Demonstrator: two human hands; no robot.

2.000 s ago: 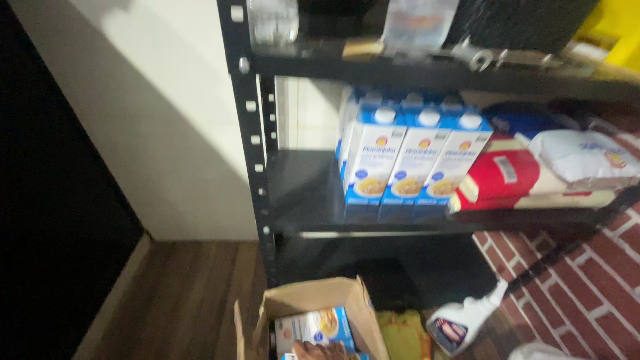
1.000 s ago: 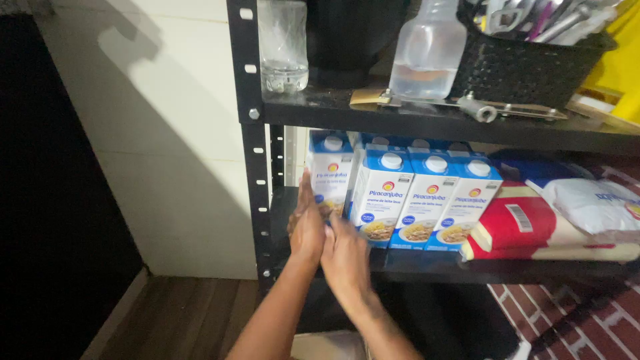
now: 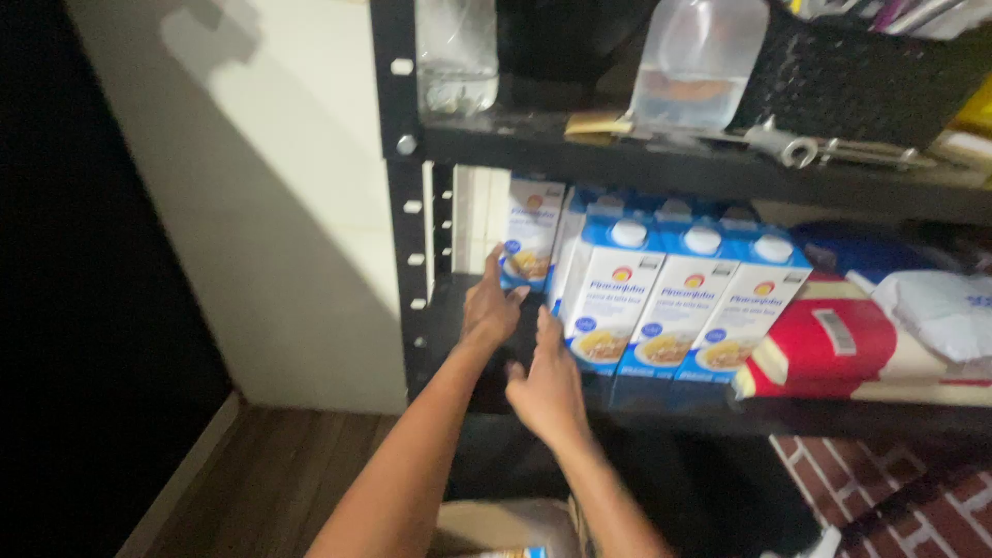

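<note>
A blue-and-white Piracanjuba cream carton (image 3: 533, 232) stands upright toward the back of the middle shelf, at its left end. My left hand (image 3: 492, 306) is at the lower left front of this carton, its fingertips at or against it; whether it presses is unclear. My right hand (image 3: 546, 376) is lower and to the right, fingers apart and holding nothing, close to the side of the front row. In that row several matching cartons (image 3: 612, 302) stand side by side with white caps, and more stand behind them.
Red-and-cream packages (image 3: 829, 333) and a white bag (image 3: 938, 310) lie right of the cartons. The upper shelf edge (image 3: 659, 159) passes above my hands and bears a plastic bottle (image 3: 697, 70), a glass (image 3: 457, 62) and metal tools. An open cardboard box (image 3: 504, 519) sits below.
One second ago both hands were around a carton at the shelf's front left; that carton now stands farther back, and my right hand is apart from it. Two seconds ago a hand was in the box below.
</note>
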